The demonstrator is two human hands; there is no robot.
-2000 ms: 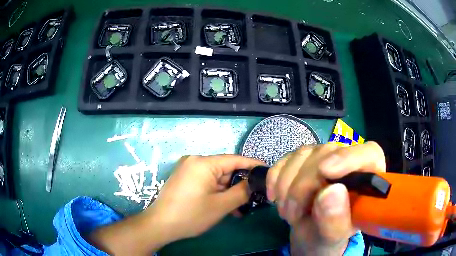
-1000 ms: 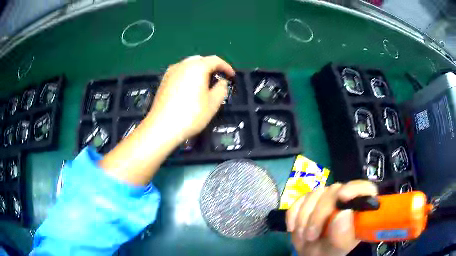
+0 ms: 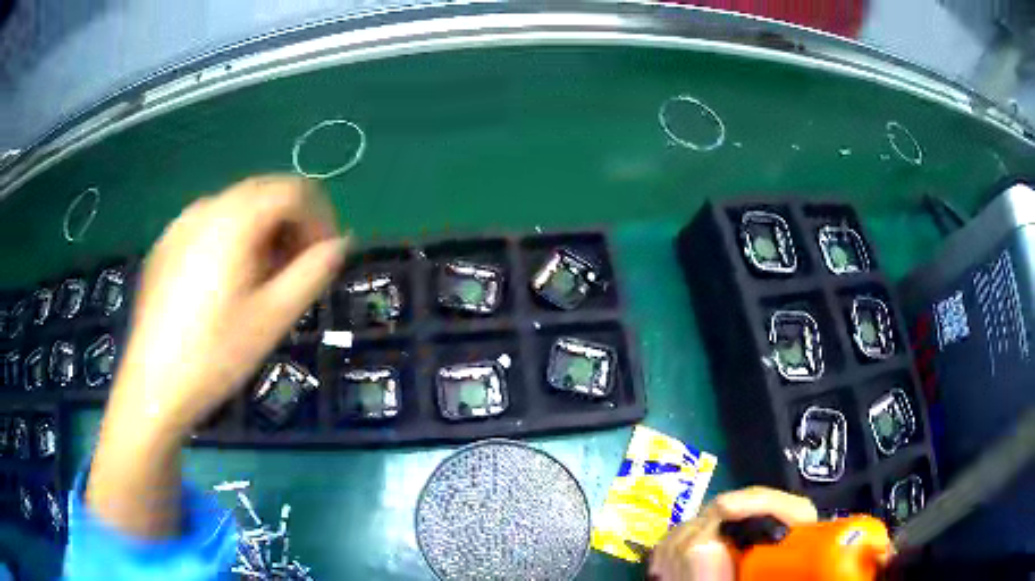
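Observation:
My left hand (image 3: 227,306) is blurred and raised over the left part of the middle black foam tray (image 3: 528,427). Its fingers are curled; whether it holds anything cannot be told. Black square watch housings, such as one in the near row (image 3: 471,390), lie in the tray pockets, several with green discs. My right hand (image 3: 732,531) is at the lower right edge, wrapped around the orange electric screwdriver (image 3: 819,549). The screwdriver's tip is not visible. The round grey speckled plate (image 3: 503,513) lies in front of the tray.
A yellow packet (image 3: 655,495) lies right of the plate. White strips (image 3: 270,547) lie near my left sleeve. More housing trays stand at the left and the right (image 3: 726,329). A grey machine (image 3: 987,329) is at the far right. A pale rail (image 3: 511,32) borders the bench's far side.
The view has shifted. My left hand has gone from the housing under the screwdriver to the tray's far row, then leftward. The far-row pocket, empty two seconds ago, now holds a housing. The screwdriver moved away right.

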